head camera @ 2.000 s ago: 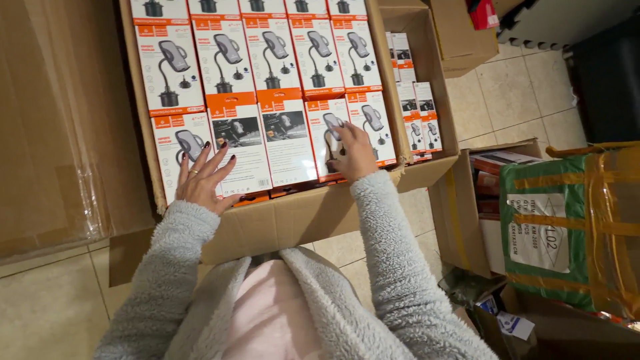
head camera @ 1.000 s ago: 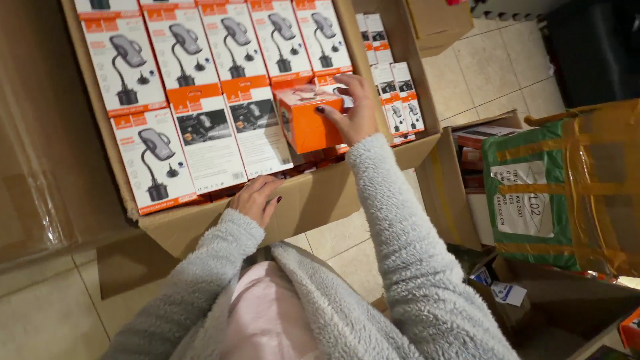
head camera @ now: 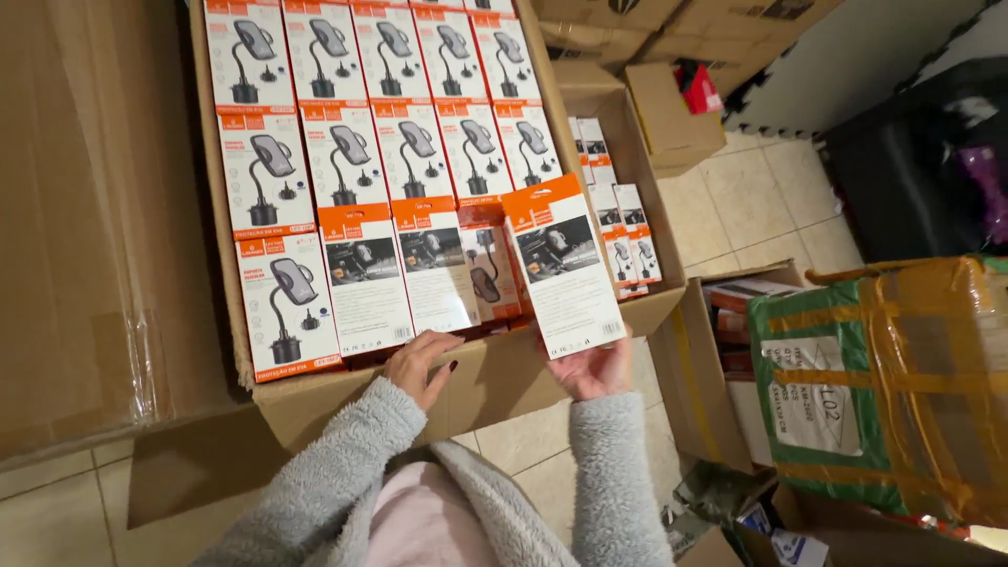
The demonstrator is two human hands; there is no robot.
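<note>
An open cardboard carton (head camera: 465,394) holds rows of white and orange retail boxes (head camera: 272,169) picturing a car phone holder. In my right hand (head camera: 592,368) is one such box (head camera: 563,272), held by its lower end with its printed back up, above the carton's near right corner. Left of it, a gap shows another box (head camera: 490,276) lying deeper. Two boxes with their backs up (head camera: 366,295) stand left of that gap. My left hand (head camera: 424,364) rests at the carton's near edge, fingers bent, holding no box.
A second carton (head camera: 661,303) with similar small boxes stands behind on the right. A green parcel with tan tape (head camera: 835,394) lies at the right, near another open carton (head camera: 697,378). A large carton (head camera: 118,236) fills the left. Floor tiles (head camera: 740,197) show between things.
My right hand has turned over the box that it held orange end up, and its back now shows. Two seconds ago both hands lay on the boxes in the nearest row.
</note>
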